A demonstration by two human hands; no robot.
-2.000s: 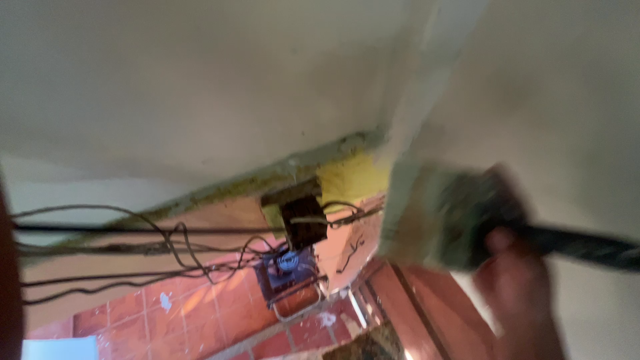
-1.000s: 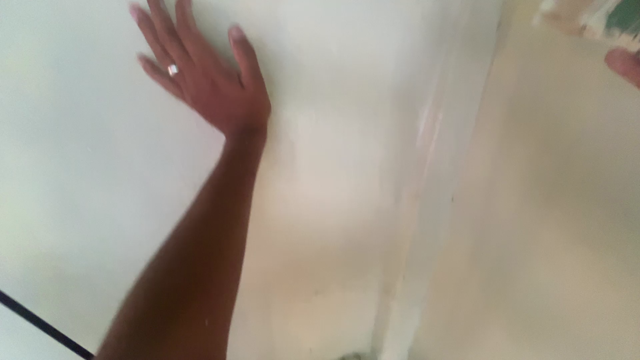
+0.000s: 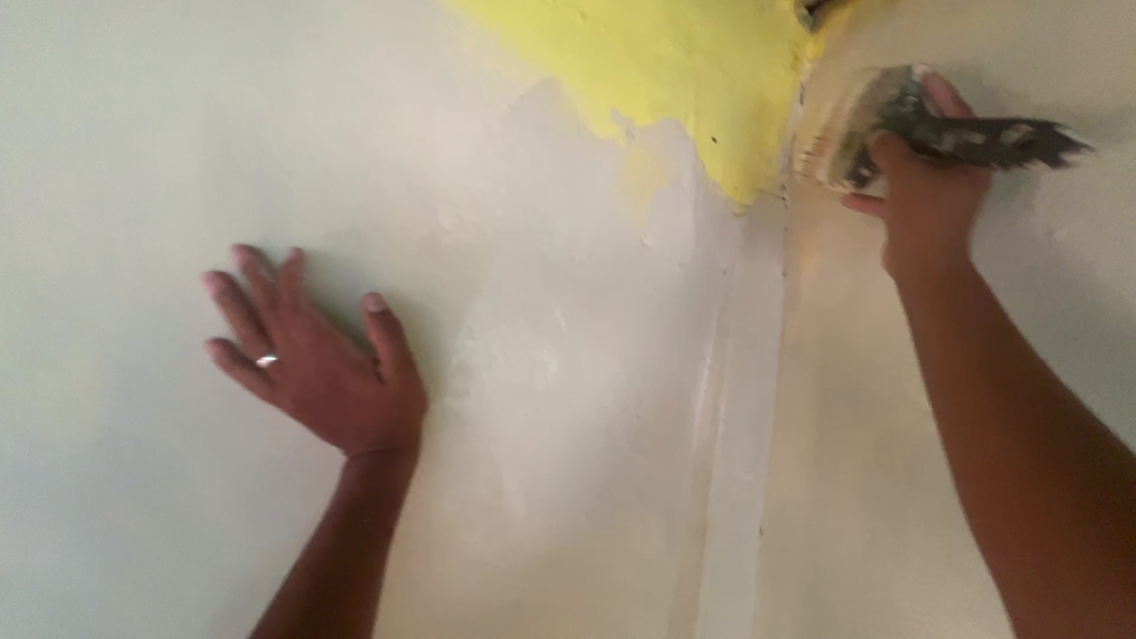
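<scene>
My left hand [image 3: 324,364], with a ring on one finger, rests with fingers spread on the pale wall [image 3: 550,399] and holds nothing. At the upper right, my right hand [image 3: 932,182] grips a wide paintbrush [image 3: 901,115] near its ferrule. Its dark, paint-spattered handle points right, and its light bristles lie against the wall right of the corner, close to the yellow paint. A patch of bright yellow paint [image 3: 701,80] with a ragged lower edge covers the top of the left wall up to the corner.
The wall corner [image 3: 781,311] runs down right of centre, with a paler strip [image 3: 741,444] along its left side. A small dark object, partly cut off, sits at the top edge right of the yellow patch. A small dark speck marks the yellow paint.
The view has swung up from the cables and tiled floor seen two seconds ago to the wall corner. The paintbrush, at the frame's edge one second ago, is now fully in view beside the yellow patch.
</scene>
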